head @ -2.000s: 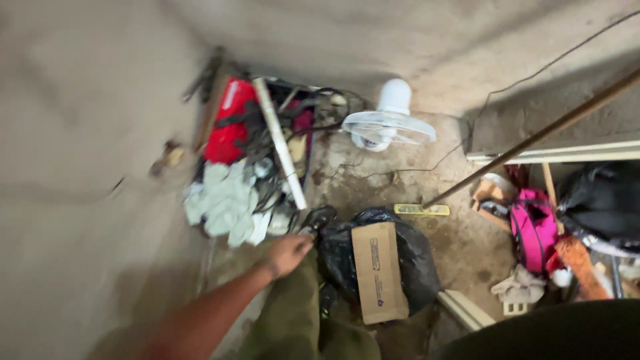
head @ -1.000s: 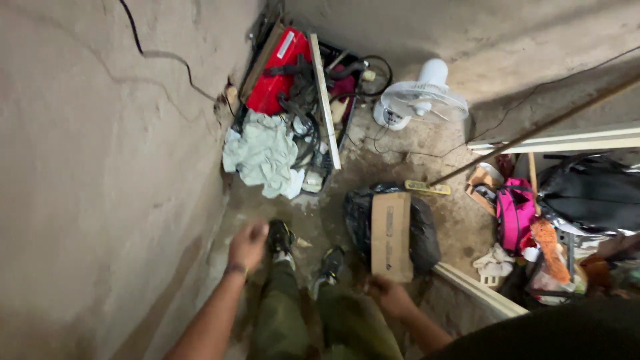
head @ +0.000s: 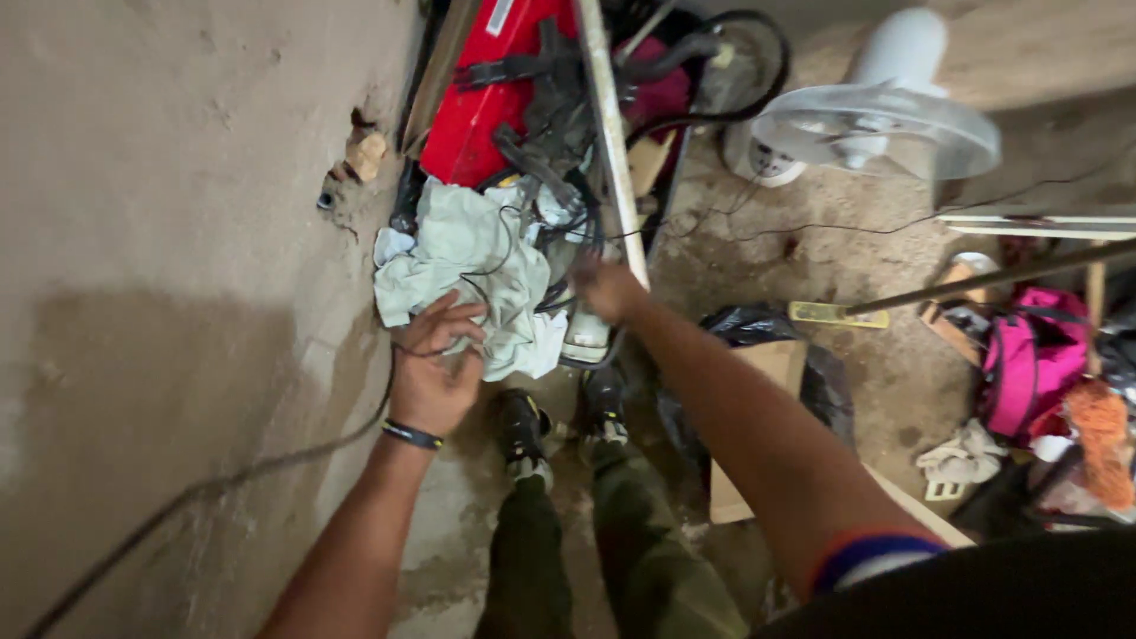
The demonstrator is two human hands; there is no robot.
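Observation:
My left hand [head: 437, 359], with a dark wristband, is at the lower left edge of a pale green cloth [head: 484, 266], its fingers apart. A thin dark cable [head: 257, 463] passes by that hand; whether the fingers hold it is unclear. My right hand [head: 605, 288] is blurred, beside the lower end of a long white strip [head: 612, 133], over dark cables; its fingertips are hard to make out. Cloth and strip lie on a heap in a dark container, along with a red box [head: 484, 111] and black straps [head: 550, 89].
A white fan [head: 879, 133] stands at the upper right. Nearer lie a cardboard box [head: 737, 479] and a black plastic bag [head: 825, 390]. A pole with a yellow head [head: 839, 314], a pink bag [head: 1034, 359] and an orange mop head [head: 1100, 439] are on the right. A rough wall borders the left.
Both hands have moved forward to the heap; a second ago they were apart near my legs and the cardboard box. The view is now closer to the heap.

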